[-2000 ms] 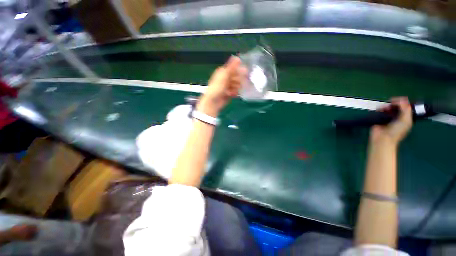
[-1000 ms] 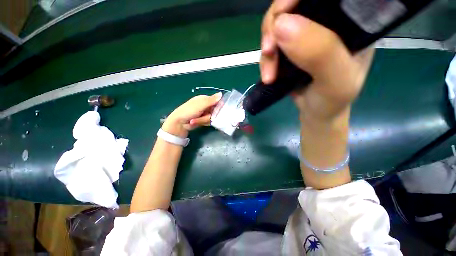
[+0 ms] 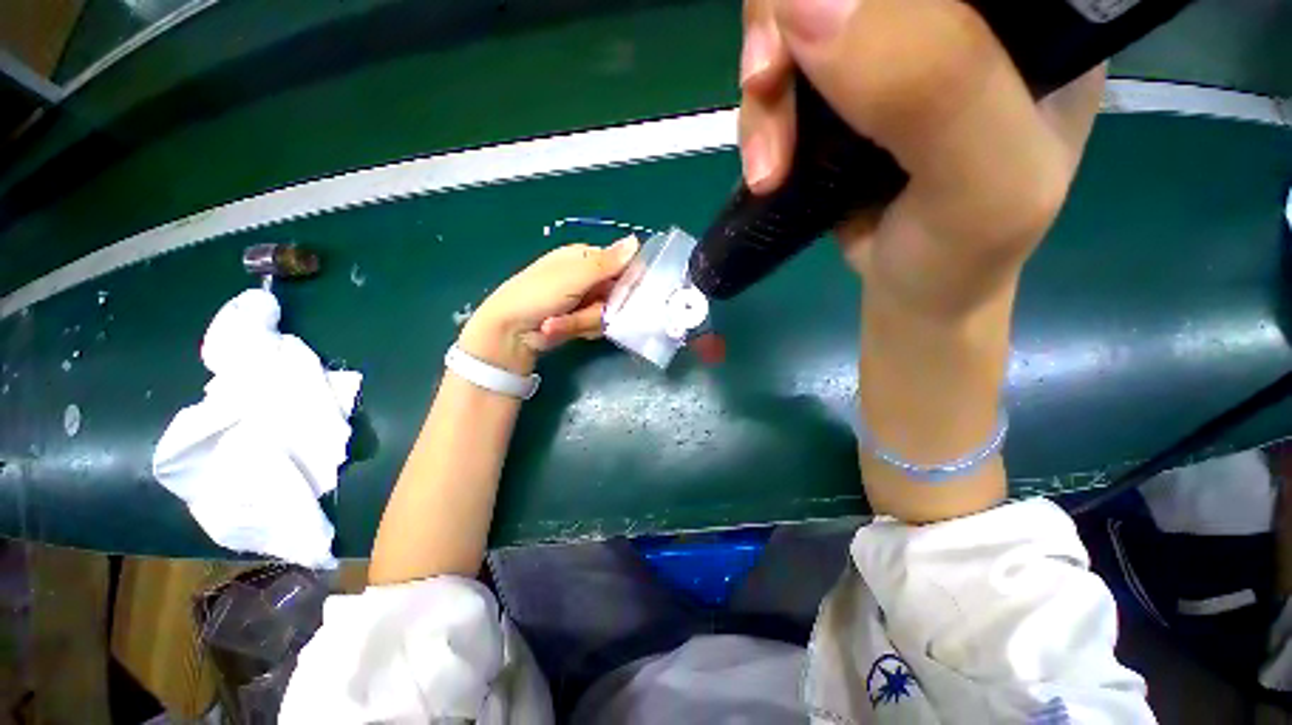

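My left hand (image 3: 560, 305) holds a clear plastic housing (image 3: 645, 315) by its left side, just above the green bench. The housing has a white round piece at its right side, and a thin lead wire (image 3: 602, 223) runs from its top to the left. My right hand (image 3: 907, 142) grips a black electric screwdriver (image 3: 786, 213), cut off by the top edge. Its lower end points down-left at the housing, close to the white round piece. The bit and any screw cannot be made out.
A crumpled white cloth (image 3: 269, 439) lies on the green bench (image 3: 638, 467) at the left, with a small metal cylinder (image 3: 281, 261) above it. A pale rail (image 3: 425, 177) crosses behind my hands. A carton (image 3: 159, 630) and a blue stool (image 3: 704, 564) show below the bench edge.
Since one second ago, the screwdriver's lower end has shifted slightly up, uncovering more of the white round piece. Earlier still, the hands were far apart; the housing and screwdriver have come together.
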